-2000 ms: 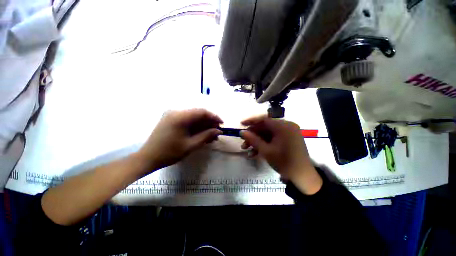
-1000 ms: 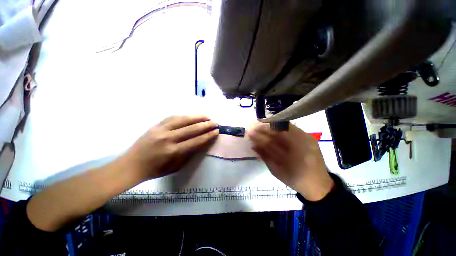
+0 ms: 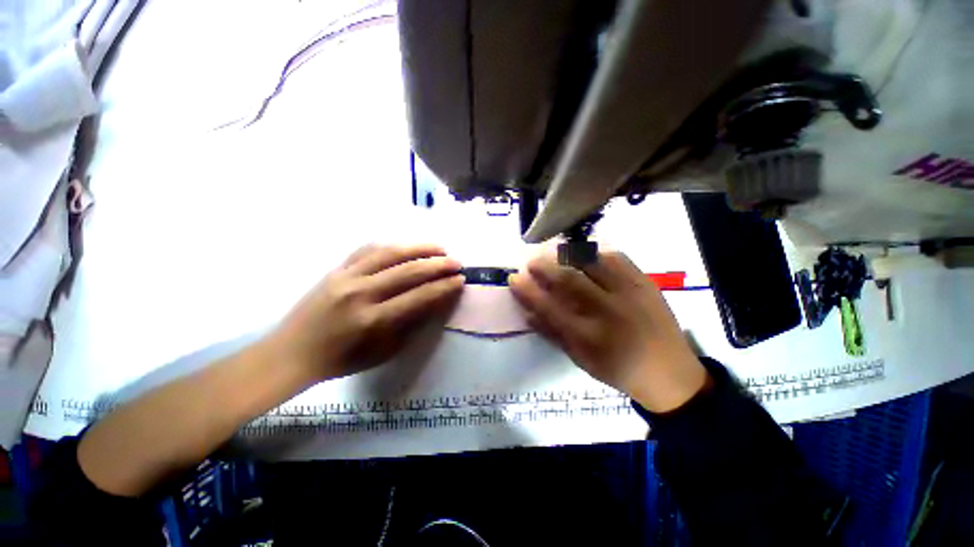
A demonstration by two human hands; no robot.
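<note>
A small dark label [image 3: 488, 276] lies on a pale pink fabric piece [image 3: 489, 315] in front of the sewing machine head [image 3: 459, 96]. My left hand [image 3: 368, 310] lies flat at the label's left end, fingertips touching it. My right hand [image 3: 603, 321] is at its right end, fingertips on the label and the fabric. Most of the fabric is hidden under my hands; its curved dark lower edge shows between them. The needle area is mostly hidden by the head. A dark knob stands above my right hand.
A black phone [image 3: 744, 272] and a dark cluster with a green piece [image 3: 851, 326] lie right of my right hand, past red tape [image 3: 669, 280]. Pale garment panels [image 3: 43, 160] hang at the left edge. A ruler [image 3: 352, 415] runs along the front edge, above blue crates [image 3: 865, 459].
The label, first held between both hands' fingertips, now lies on the fabric. My right hand has come back to its right end after being slightly apart. The camera view has shifted.
</note>
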